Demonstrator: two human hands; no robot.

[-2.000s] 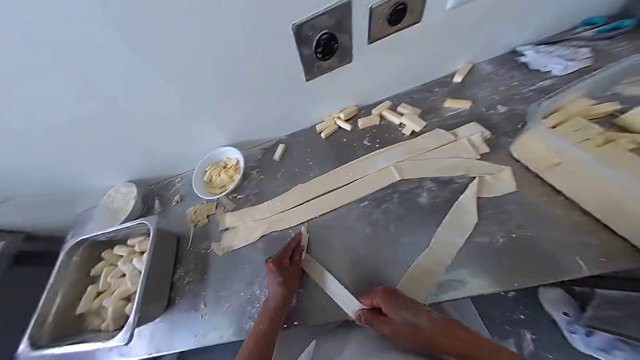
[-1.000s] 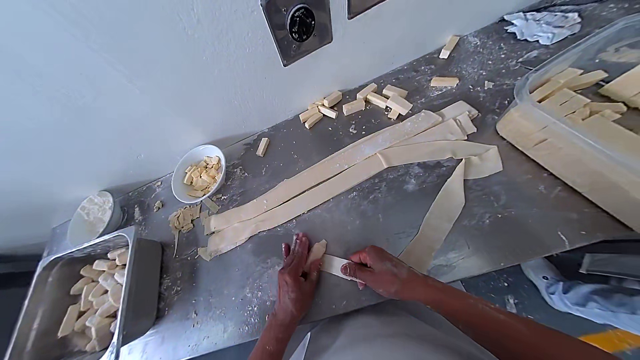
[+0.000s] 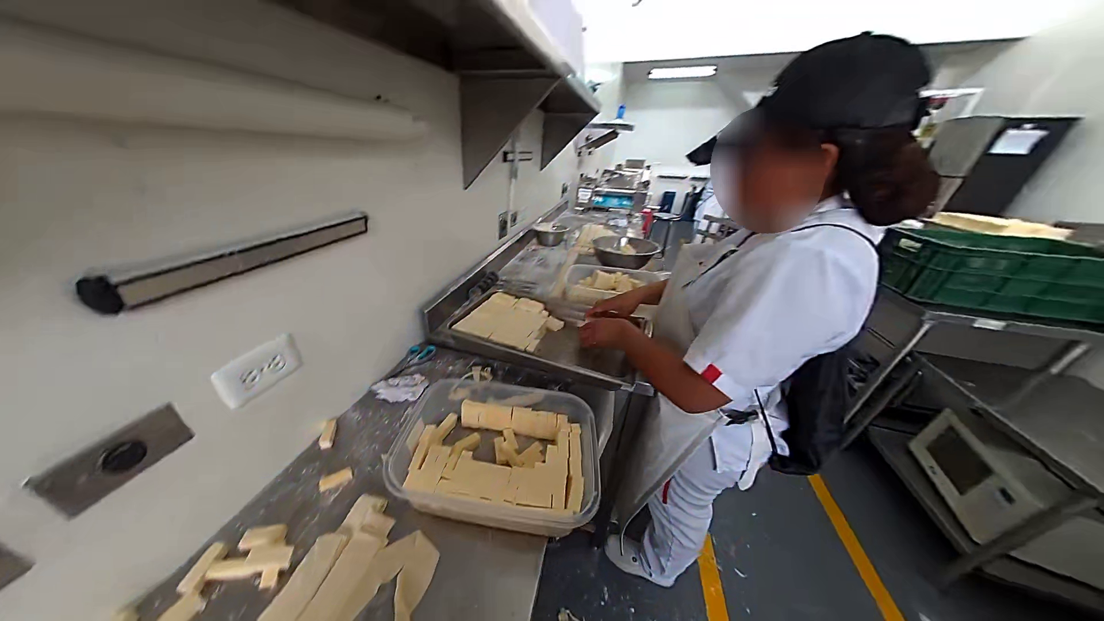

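Neither of my hands shows in the head view now. At the bottom lie dough strips [image 3: 341,565], one folded over at its right end. Several pale cheese sticks [image 3: 250,556] are heaped left of them, and two single sticks lie farther up by the wall. Beyond the strips stands a clear plastic tub [image 3: 492,513] holding many cut pale blocks and sticks. A co-worker [image 3: 776,293] stands past the tub, both hands over a metal tray [image 3: 578,358] with rows of pale pieces on its left part.
Blue-handled scissors [image 3: 421,353] and a crumpled white cloth [image 3: 401,388] lie behind the tub. A metal bowl [image 3: 625,250] and another tub stand farther back. A metal shelf [image 3: 509,65] juts from the wall; a green crate [image 3: 1000,267] rests on a rack at right.
The view has swung up and right. Both my hands, which held a short dough strip a second ago, have left view, as have the white bowls and metal pan; the co-worker now shows.
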